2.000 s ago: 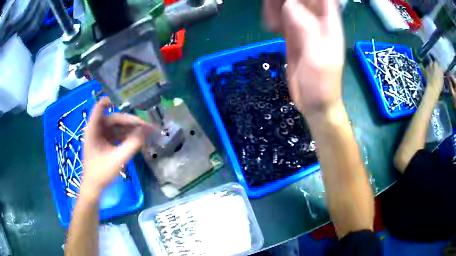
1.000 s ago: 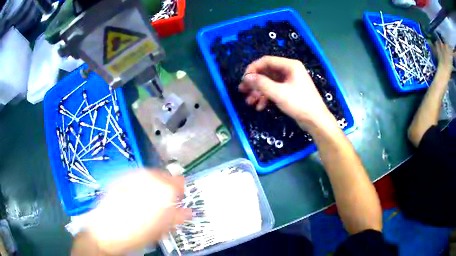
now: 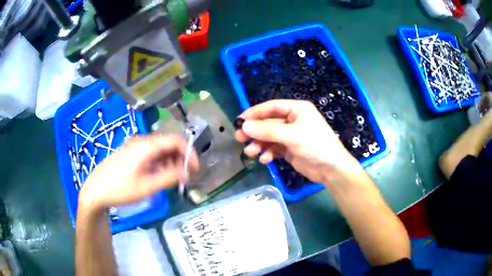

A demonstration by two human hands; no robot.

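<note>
My left hand, slightly blurred, holds a thin pale pin upright just in front of the small steel fixture block. My right hand pinches a small black ring between thumb and fingertips, right of the block and over the near left edge of the ring bin. The narrow press ram points down above the block, which sits on the press base plate. The clear pin box with rows of pale pins is at the front.
The finished-parts bin is left of the press, partly behind my left hand. The guard plate hangs above the block. A red parts bin is behind. At right are the neighbour's parts bin and another person's forearm.
My left hand has moved up from the pin box to the block and now shows a pin. My right hand has moved left from the ring bin towards the press, with a ring visible.
</note>
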